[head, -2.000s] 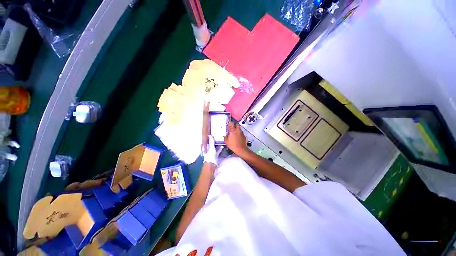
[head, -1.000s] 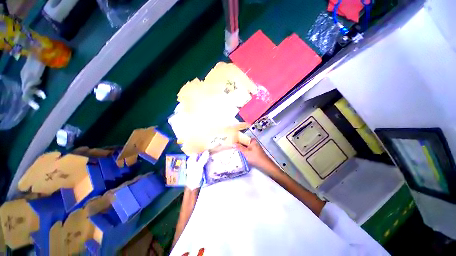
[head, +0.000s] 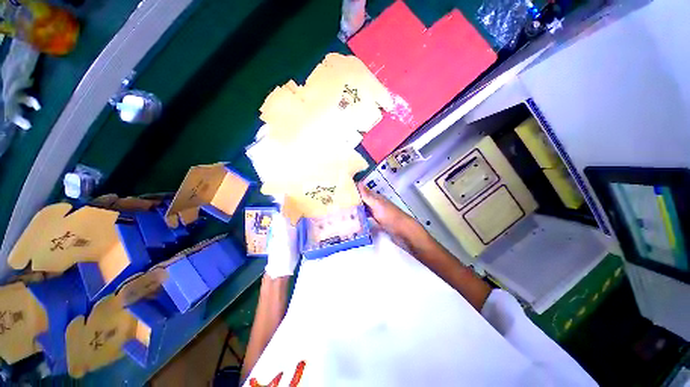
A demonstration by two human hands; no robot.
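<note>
A small blue carton (head: 337, 234) with its brown flap raised is held near my body. A pale, shiny content shows inside it; I cannot tell what it is. My left hand (head: 282, 243), in a white glove, is at the carton's left side. My right hand (head: 376, 210), bare, grips its upper right side. A printed card or small box (head: 259, 230), yellow and dark, lies left of my glove. Tan carton blanks (head: 327, 94) lie beyond the carton, brightly overexposed.
Open blue cartons (head: 113, 257) with brown flaps cluster at lower left. Red sheets (head: 420, 68) lie beyond the blanks. The white machine with its cream fixture plate (head: 478, 198) and tilted screen (head: 643, 219) stands at right. A pale rail (head: 91, 98) curves at left.
The carton has gone from flap hidden, with a pale inside showing, to nearer my body with its brown flap raised. Both hands moved with it. The view has shifted.
</note>
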